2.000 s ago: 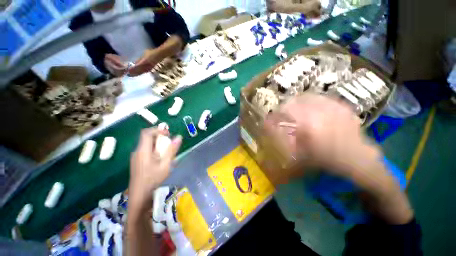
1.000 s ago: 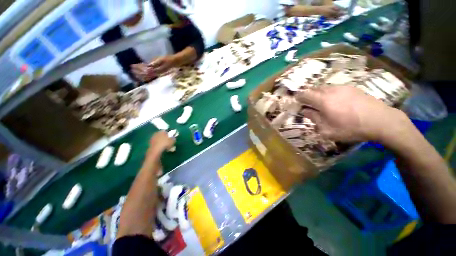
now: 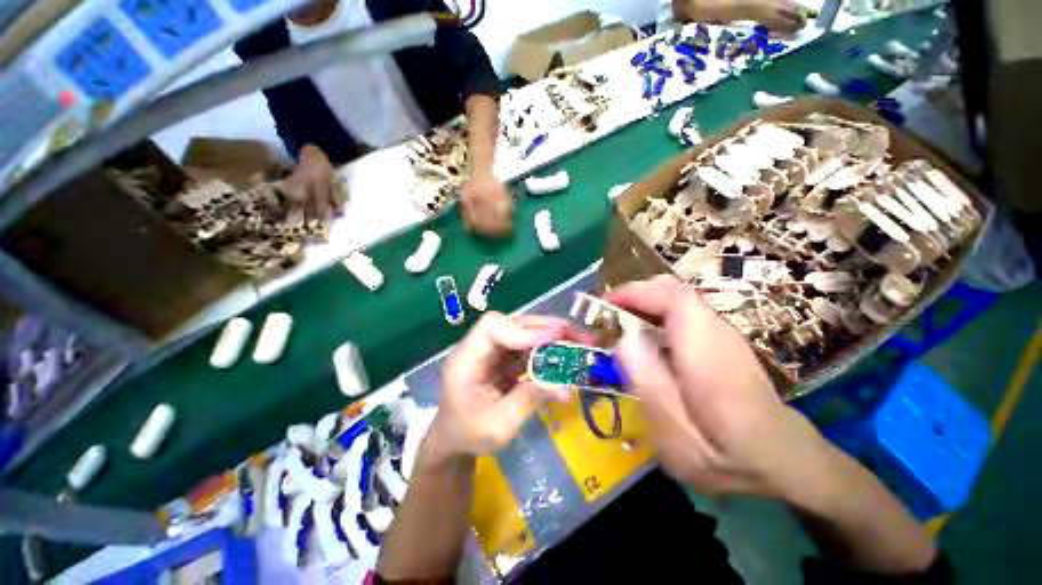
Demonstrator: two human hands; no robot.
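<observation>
My left hand [image 3: 491, 383] holds a half-assembled unit [image 3: 562, 366], a white shell with a green circuit board and a blue part facing up. My right hand [image 3: 697, 383] is at the unit's right end and holds a beige back cover [image 3: 603, 311] just above it; its fingertips are blurred. More half-assembled units [image 3: 331, 486] lie piled on the printed mat left of my hands. A cardboard carton [image 3: 651, 194] full of beige covers stands at the right.
A green conveyor belt [image 3: 309, 306] carries white closed units [image 3: 272, 337] and two open ones. A black loop [image 3: 603, 421] lies on the yellow print. A blue stool [image 3: 931, 434] stands at the right. A person's hand [image 3: 488, 208] reaches over the belt.
My right hand has left the carton and come to my left hand with a cover. My left hand has come back from the belt and now holds an open unit. A closed unit lies nearer on the belt.
</observation>
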